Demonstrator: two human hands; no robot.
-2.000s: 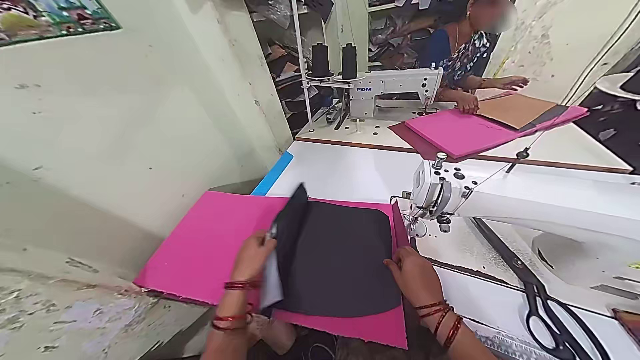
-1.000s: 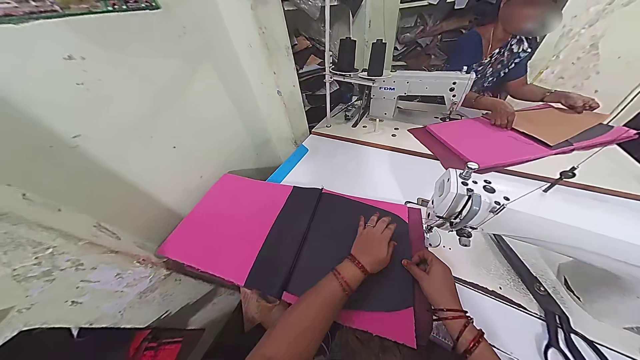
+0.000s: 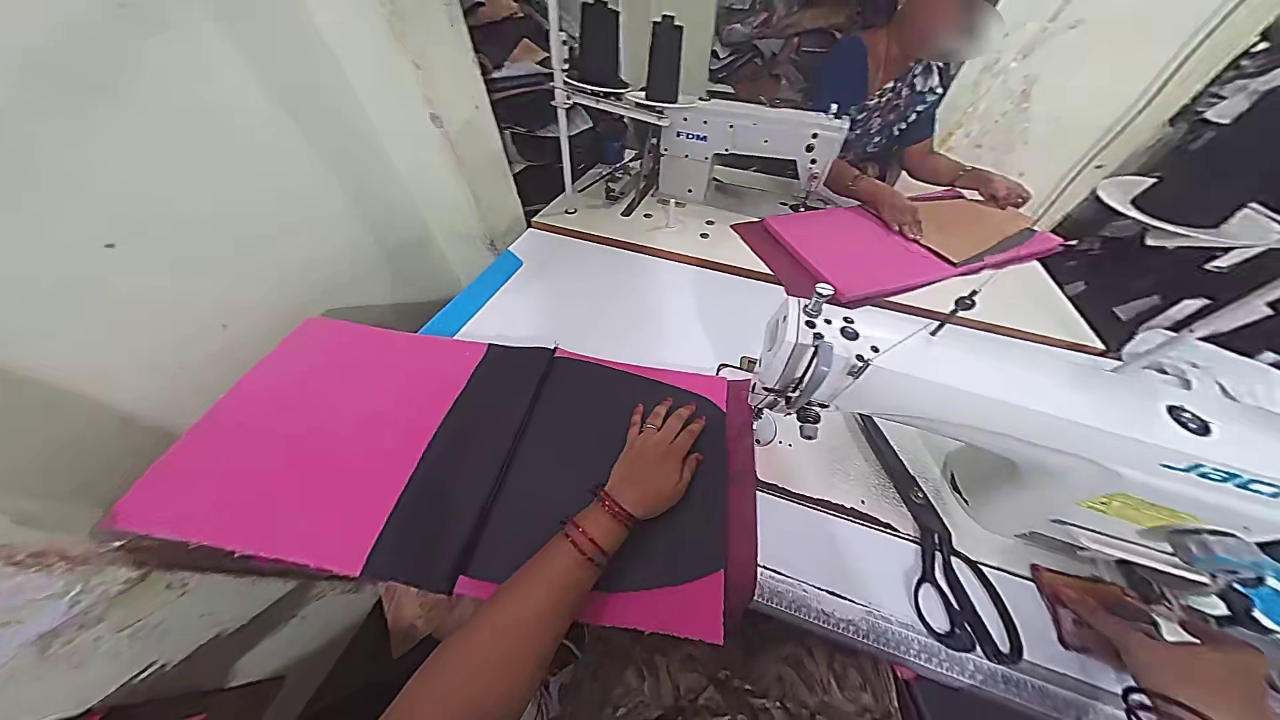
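Observation:
My left hand (image 3: 658,460) lies flat, fingers spread, on a black fabric piece (image 3: 600,440) with a curved right edge. That piece rests on pink fabric (image 3: 320,440), and a maroon layer (image 3: 740,490) shows along the right side. A black strip (image 3: 455,460) crosses the pink to the left of my hand. At the lower right, blurred, my right hand (image 3: 1190,660) is beside a brown flat piece (image 3: 1075,605) and some small items; whether it grips any of them is unclear. Black-handled scissors (image 3: 940,560) lie between the fabric and my right hand.
A white sewing machine (image 3: 960,410) stands right of the fabric, its needle end close to the maroon edge. Behind is a second machine (image 3: 740,140) with black thread cones (image 3: 664,60). A co-worker's hands (image 3: 895,210) rest on pink fabric there. A wall borders the left.
The black piece was folded up by my left hand two seconds ago and now lies flat. My right hand has left the fabric's right edge and moved to the lower right, past the scissors.

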